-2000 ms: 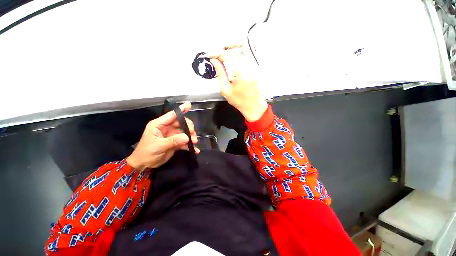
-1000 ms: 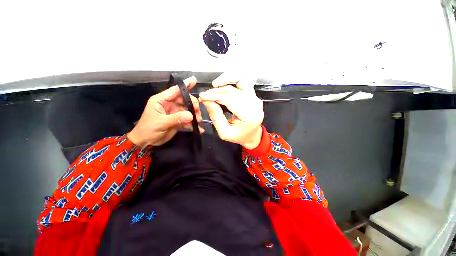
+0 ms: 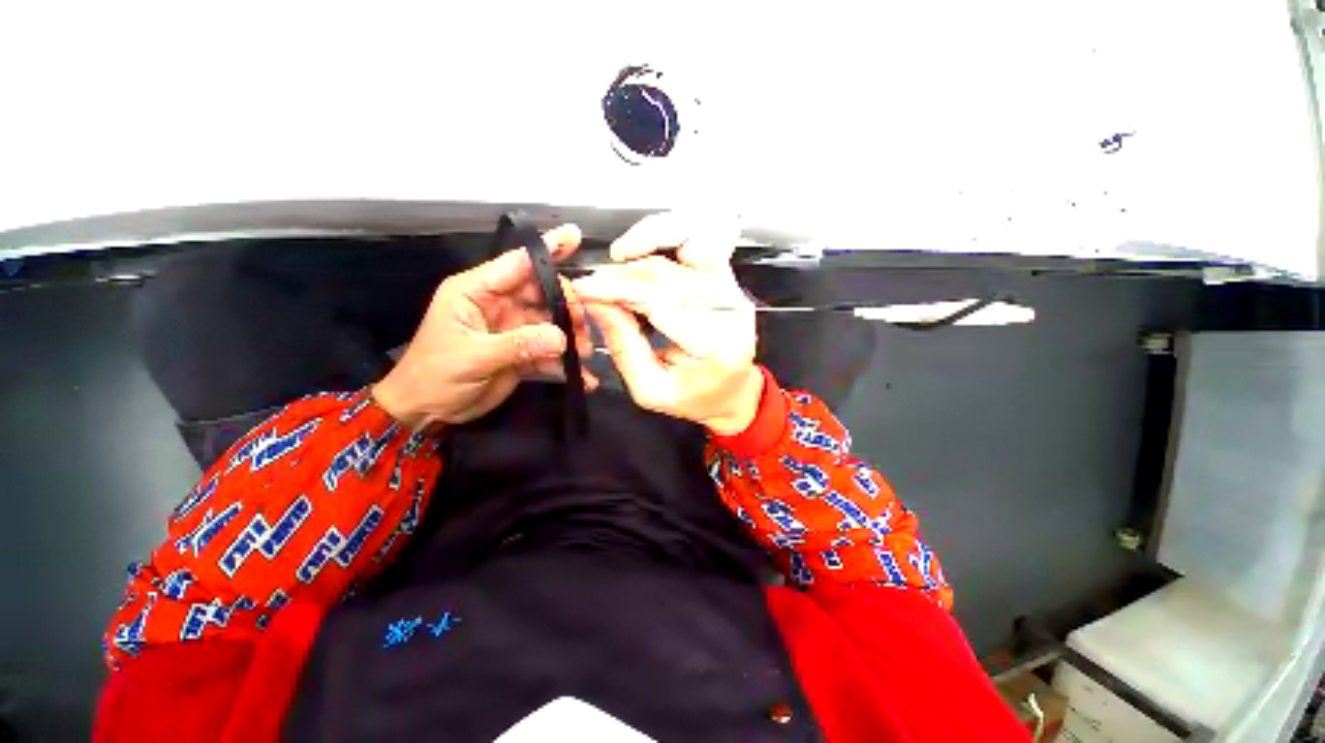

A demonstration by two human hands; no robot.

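A narrow black strip (image 3: 561,312) stands nearly upright above the dark apron. My left hand (image 3: 472,337) pinches it between thumb and fingers. My right hand (image 3: 676,327) holds a thin brush (image 3: 792,309) like a pen. The brush's pale, wider far end points right. Its tip is at or close to the strip; whether it touches I cannot tell. A small round paint pot (image 3: 642,119) with black contents sits on the white table (image 3: 363,116), beyond my hands.
Small dark specks mark the white top at the right. The table's front edge runs across just beyond my hands. A pale panel (image 3: 1250,450) and a white box (image 3: 1163,653) stand at the lower right.
My right hand has come back from the pot to the strip, and the brush now shows. Since one second ago the hands have barely moved; the brush's far end sits slightly lower.
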